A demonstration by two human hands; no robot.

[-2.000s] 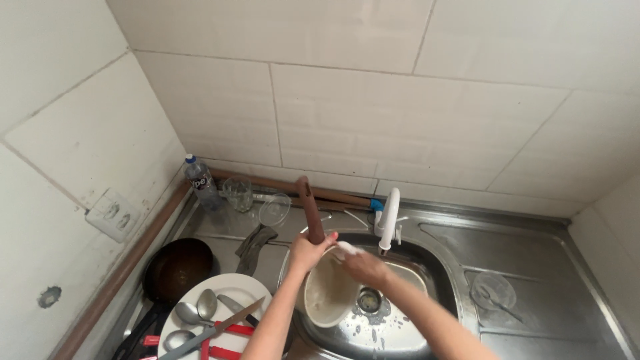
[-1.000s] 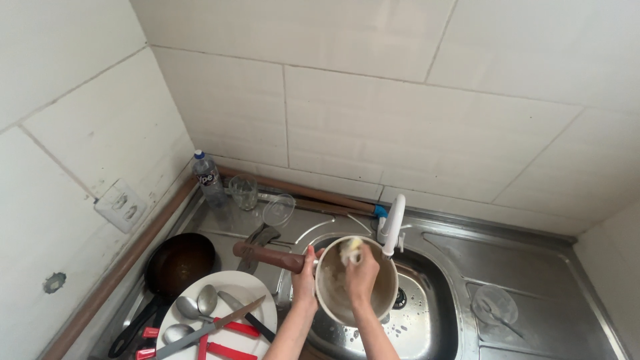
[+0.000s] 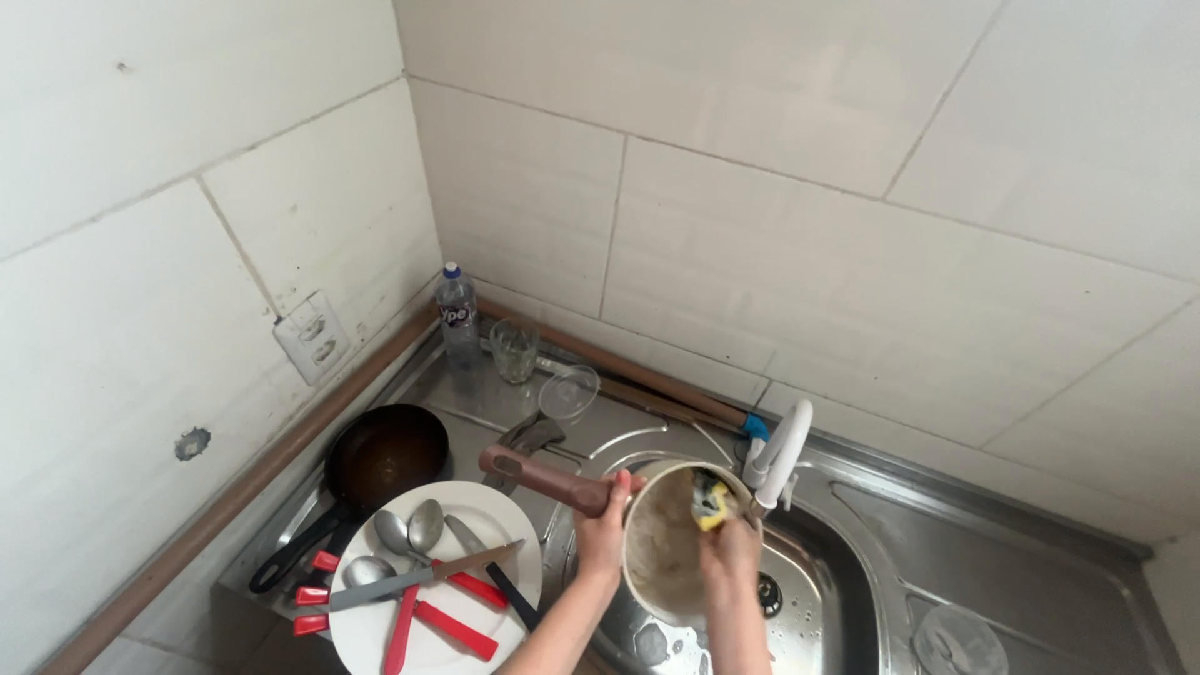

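Observation:
My left hand [image 3: 605, 525] grips a saucepan [image 3: 661, 553] where its brown handle [image 3: 544, 480] meets the rim. The pan is tilted over the steel sink basin [image 3: 830, 581], its light inside facing me and coated with a cloudy film. In my right hand [image 3: 731, 548] is a yellow and dark sponge [image 3: 712, 500], held against the inner wall near the rim. The white faucet [image 3: 786, 455] stands just right of the pan, close to my right hand.
Spoons and red-handled knives lie on a white plate [image 3: 511, 553], left. Behind it sit a dark frying pan [image 3: 387, 459], a dish soap bottle [image 3: 458, 319], a glass [image 3: 515, 352], a clear plastic cup [image 3: 569, 392] and a dark cloth [image 3: 530, 436]. A clear container [image 3: 958, 642] rests right.
Two seconds ago the saucepan's handle pointed up toward the wall; now it points left. My right hand has moved with the sponge inside the pan to the right part of its wall.

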